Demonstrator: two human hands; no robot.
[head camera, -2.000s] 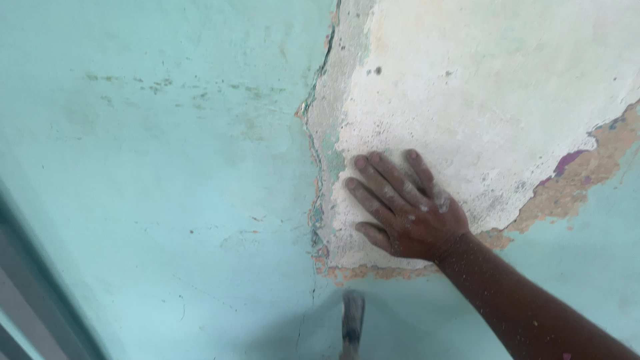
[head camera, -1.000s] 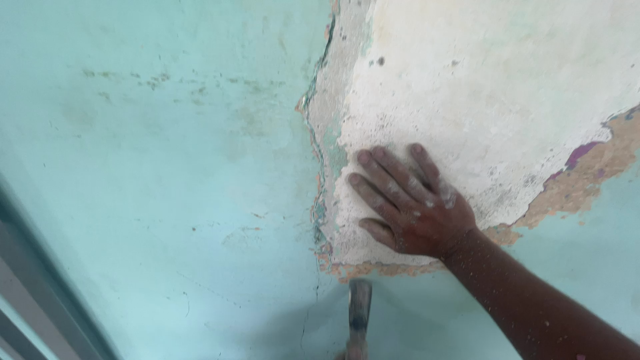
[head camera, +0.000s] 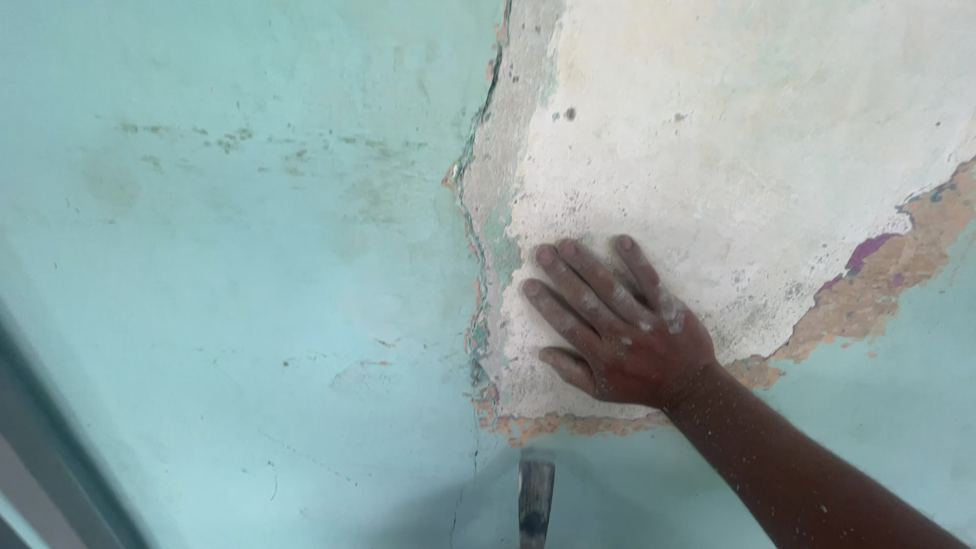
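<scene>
My right hand (head camera: 633, 335) lies palm down on the bared white plaster (head camera: 717, 175) of a wall, fingers spread and pointing up and left. Whitish dust marks its fingers and knuckles. Nothing shows in its grasp. Below the patch's lower edge, a narrow flat metal blade (head camera: 536, 492), perhaps a scraper's, points up at the bottom of the view. Its handle is cut off by the frame, and my left hand does not clearly show. Left of my fingers runs a jagged edge of chipped paint (head camera: 479, 328).
Turquoise paint (head camera: 267, 290) with scuffs and fine cracks covers the wall at left. A tan, flaking strip (head camera: 892, 290) with purple bits borders the patch at right. A blurred grey frame-like edge (head camera: 61, 442) crosses the lower left corner.
The blade has shifted a little upward and right from its place two seconds ago, then lower again since one second ago. My right hand stays on the plaster.
</scene>
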